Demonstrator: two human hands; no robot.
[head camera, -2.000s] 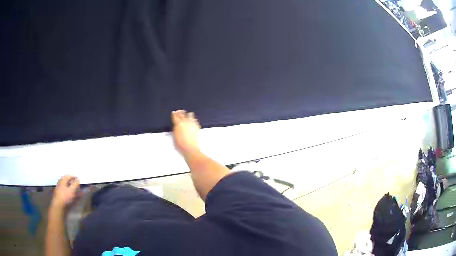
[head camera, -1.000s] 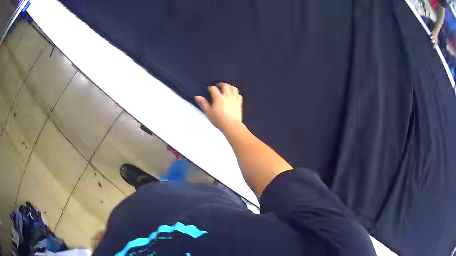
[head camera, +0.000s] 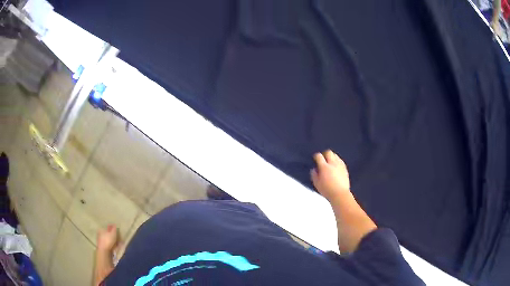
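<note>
Black knit cloth (head camera: 268, 84) covers most of the table, with soft folds in the middle and deeper folds at the right. Its near edge runs diagonally along the white table margin (head camera: 184, 134). My right hand (head camera: 331, 176) is on the cloth near this edge, fingers bent. Whether it pinches the cloth cannot be told. My left hand (head camera: 107, 239) is low at the left, off the table beside my body, small and blurred.
A pale metal rail (head camera: 84, 92) with blue pieces crosses the margin at upper left and extends past the table. A yellow strip (head camera: 47, 151) shows beyond its lower end. Scrap heaps (head camera: 17, 246) lie on the tiled floor (head camera: 78, 190). Another person's arm (head camera: 495, 17) is at the far edge.
The view has swung toward the left end, bringing in the rail. My right hand's fingers were spread and are now bent. My left hand, out of view one second ago, shows again at lower left.
</note>
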